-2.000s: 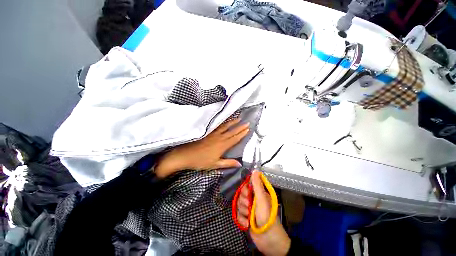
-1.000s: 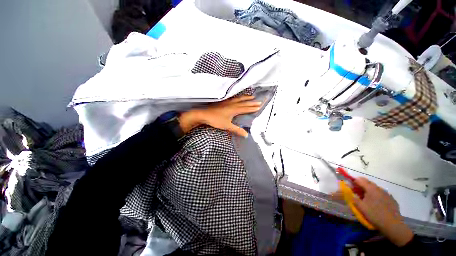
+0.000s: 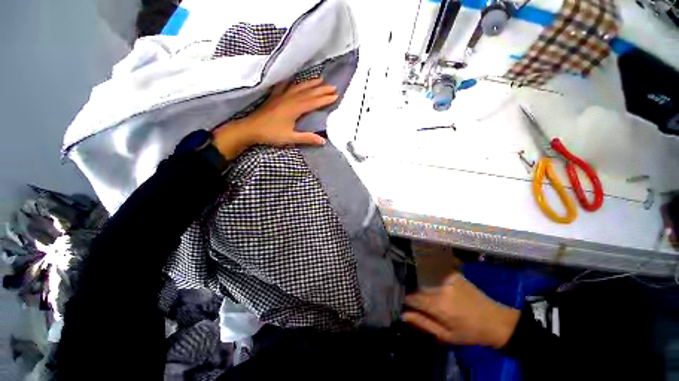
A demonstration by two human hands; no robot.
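Note:
My left hand lies flat with fingers spread on the garment, across the grey edge strip and the white inner layer. The black-and-white checked fabric hangs from the table edge over my lap. My right hand is below the table's front edge, its fingertips at the lower part of the grey strip; whether they pinch it is unclear. The scissors, with one yellow-orange and one red handle loop, lie on the table to the right, blades slightly apart.
The sewing machine's presser foot area is beyond my left hand. A brown-and-cream plaid scrap hangs on the machine head. Small dark bits lie on the table. Dark fabric heaps are at the left. A blue surface shows below the table.
My right hand has put the scissors down on the table and moved left and down to the grey strip. My left hand stays on the garment. The view has shifted.

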